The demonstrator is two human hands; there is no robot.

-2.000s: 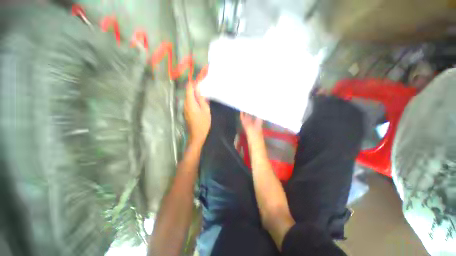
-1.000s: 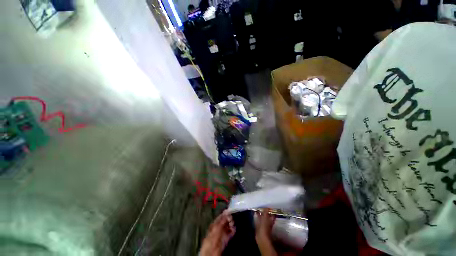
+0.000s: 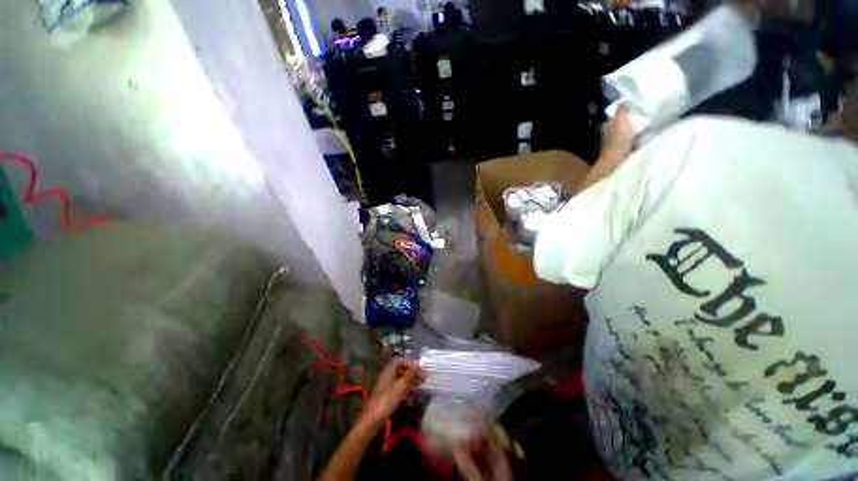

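Observation:
A ribbed, translucent white air column bag (image 3: 480, 370) extends to the right from my left hand (image 3: 399, 378), whose fingers pinch its left edge. My right hand (image 3: 484, 460) is low at the bottom edge, blurred and partly cut off. A pale, blurred film-like shape (image 3: 453, 422) lies between the bag and my right hand. A small yellow spot shows beside my right hand; I cannot tell what the hand holds. A red coiled hose (image 3: 329, 367) runs over the woven sack and shows again below my left hand.
A bulging grey-green woven sack (image 3: 113, 319) fills the left, beside a white pillar (image 3: 273, 160). Scraps (image 3: 400, 254) lie on the floor ahead. An open brown carton (image 3: 532, 291) holds white units. A person in a printed white shirt (image 3: 715, 310) is close on the right, holding up a translucent pack (image 3: 691, 70).
The view has shifted. The bag has turned and now shows ribs to the right of my left hand. My right hand is lower. The co-worker's arm and raised pack have come into view.

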